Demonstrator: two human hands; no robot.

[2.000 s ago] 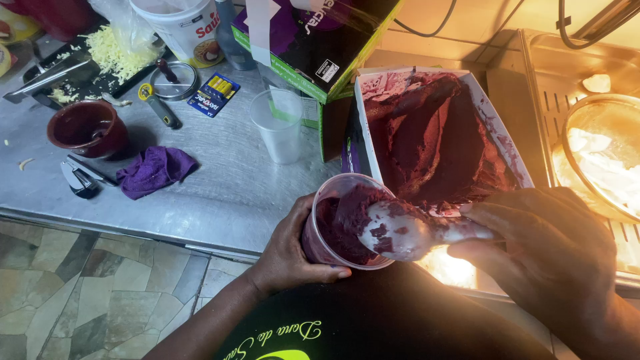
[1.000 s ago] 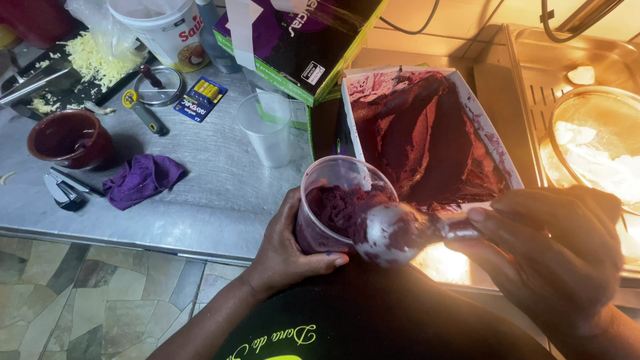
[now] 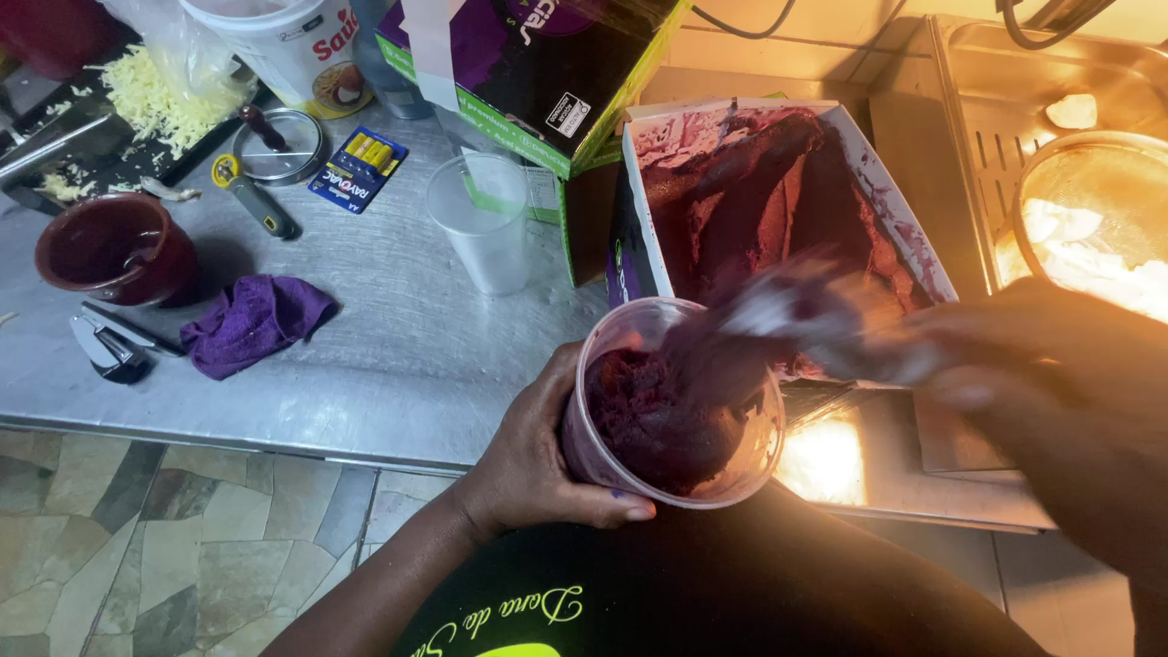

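Observation:
My left hand (image 3: 557,447) is wrapped around a clear plastic cup (image 3: 584,433), which is partly filled with a dark purple frozen mass (image 3: 662,424). Blurred by motion, a metal scoop (image 3: 776,315) coated in purple is above the cup's right rim, its handle in my right hand (image 3: 1031,383). Behind them stands an open white-walled box (image 3: 899,219) of the same dark purple-red mass (image 3: 757,201), its surface furrowed. An empty translucent cup (image 3: 484,228) stands on the steel table, left of the box.
On the steel table (image 3: 392,365) are a purple cloth (image 3: 260,324), a brown bowl (image 3: 119,251), a stapler (image 3: 109,347), a battery pack (image 3: 358,169), a white bucket (image 3: 292,55) and grated cheese (image 3: 164,100). A printed carton (image 3: 538,73) leans behind; a sieve (image 3: 1095,219) lies right.
The scoop has risen from the cup's near right side to above its right rim, toward the box, with my right hand. My left hand keeps hold of the cup.

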